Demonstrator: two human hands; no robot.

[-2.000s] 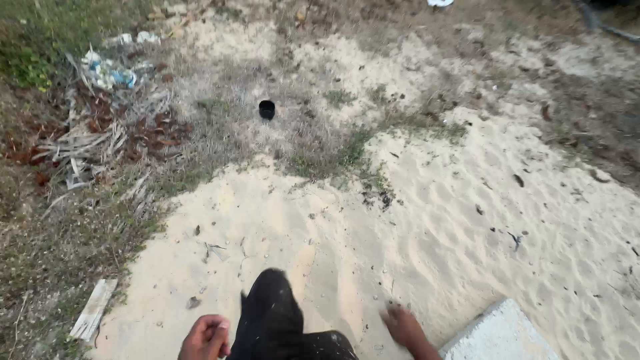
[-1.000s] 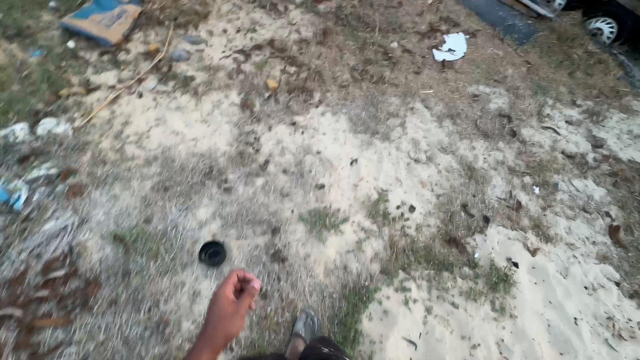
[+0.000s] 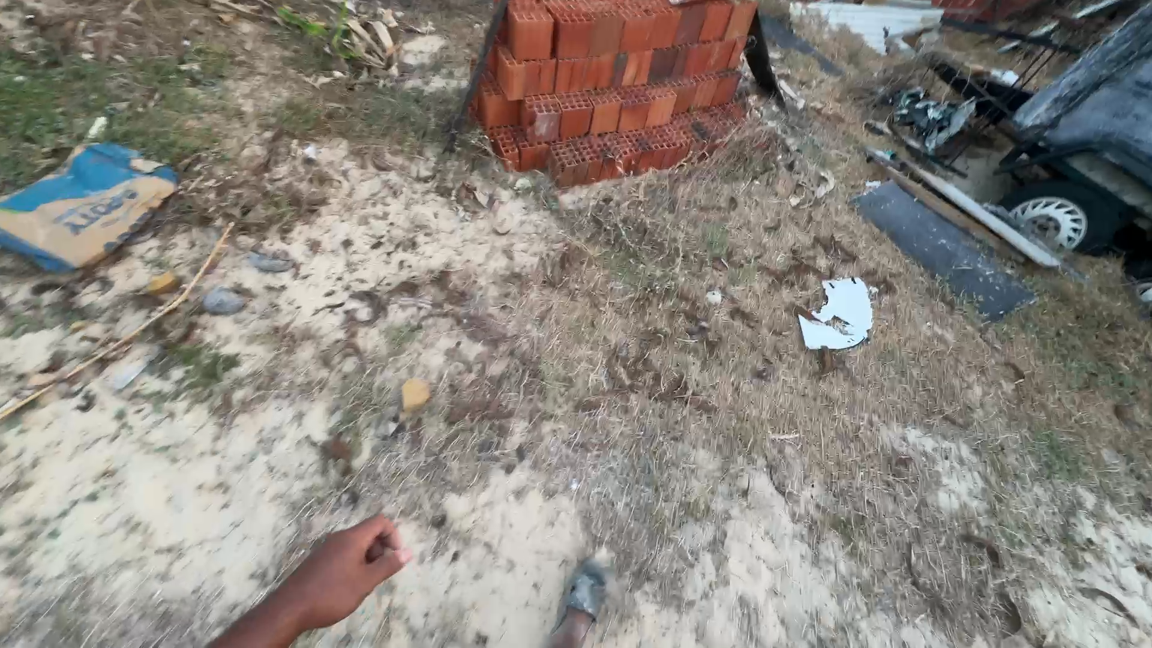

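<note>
My left hand (image 3: 346, 573) hangs over sandy ground at the bottom, left of centre, its fingers curled in and nothing seen in them. To its right one of my feet, in a grey shoe (image 3: 587, 589), is on the sand, a little blurred. My right hand is out of the frame. Beyond, at the top centre, a stack of red hollow clay bricks (image 3: 621, 90) stands on the ground in several rows, with dark sheets or boards leaning at both its sides.
A blue and brown paper sack (image 3: 90, 211) lies at the left, near a long thin stick (image 3: 171, 306). A broken white piece (image 3: 841, 315) lies on dry grass. At the right are a dark flat panel (image 3: 945, 243), boards and a wheel (image 3: 1053, 220) under a trailer-like frame.
The view has moved forward and up, bringing the brick stack into sight. My right hand, seen two seconds ago, is out of view. The black round container on the ground has left the frame.
</note>
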